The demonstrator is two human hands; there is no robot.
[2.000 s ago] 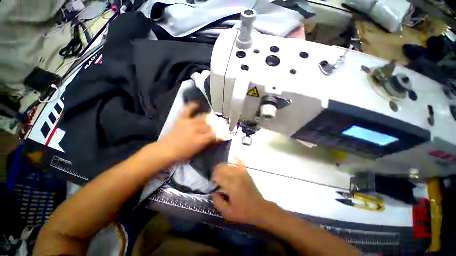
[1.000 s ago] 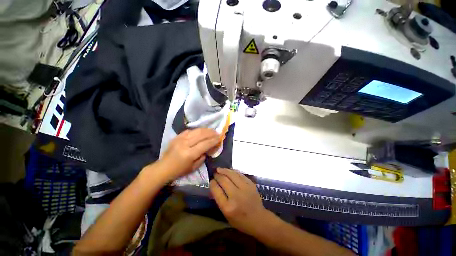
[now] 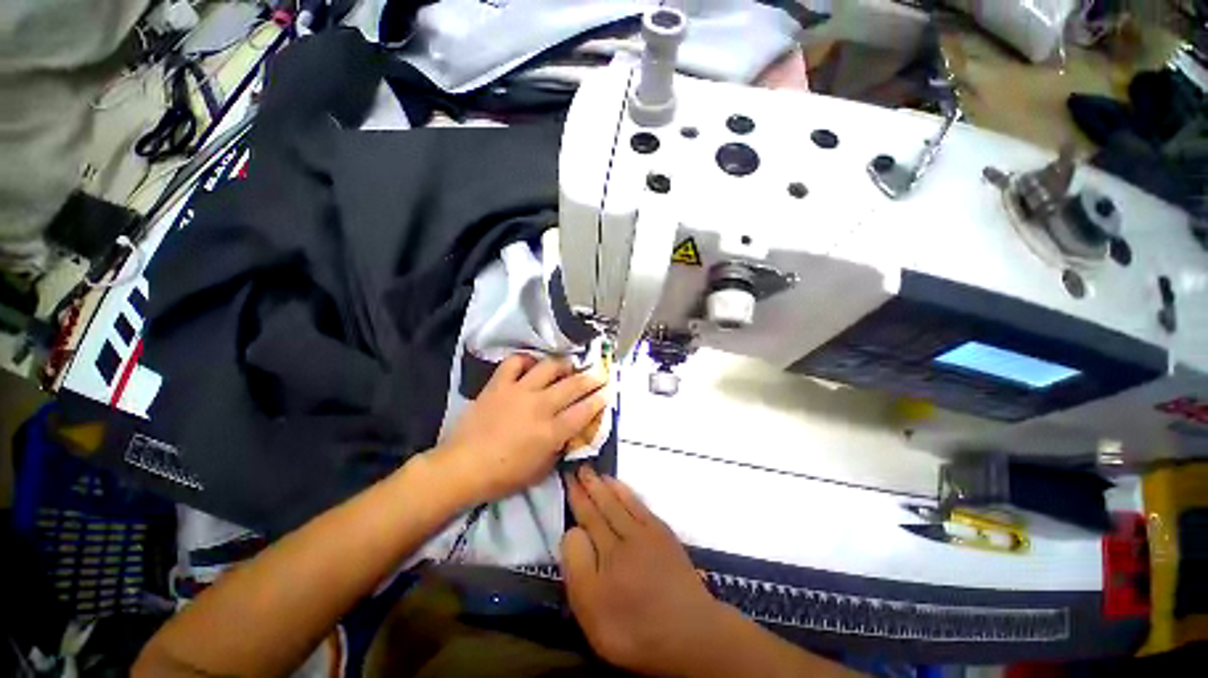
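Observation:
A large garment piece (image 3: 318,291), black with light-grey panels, lies left of and under the sewing machine head (image 3: 742,199). My left hand (image 3: 530,417) rests flat on the light-grey panel (image 3: 510,311), its fingertips on a small pale piece with an orange-yellow edge just in front of the presser foot (image 3: 603,331). My right hand (image 3: 623,563) lies on the near end of the black strip (image 3: 590,468), fingers extended and close together. The needle itself cannot be made out. Whether either hand pinches cloth is hidden.
Yellow-handled thread snips (image 3: 980,530) and a dark bundle (image 3: 1060,493) lie right of the needle area. An edge ruler (image 3: 874,612) runs along the front table edge. A blue crate (image 3: 80,530) is at lower left. Scissors (image 3: 170,130) lie among clutter. Grey fabric (image 3: 530,47) is heaped behind.
The view first moved closer, then back. My left hand has come down from beside the needle to the cloth in front of it. My right hand has flattened onto the black strip.

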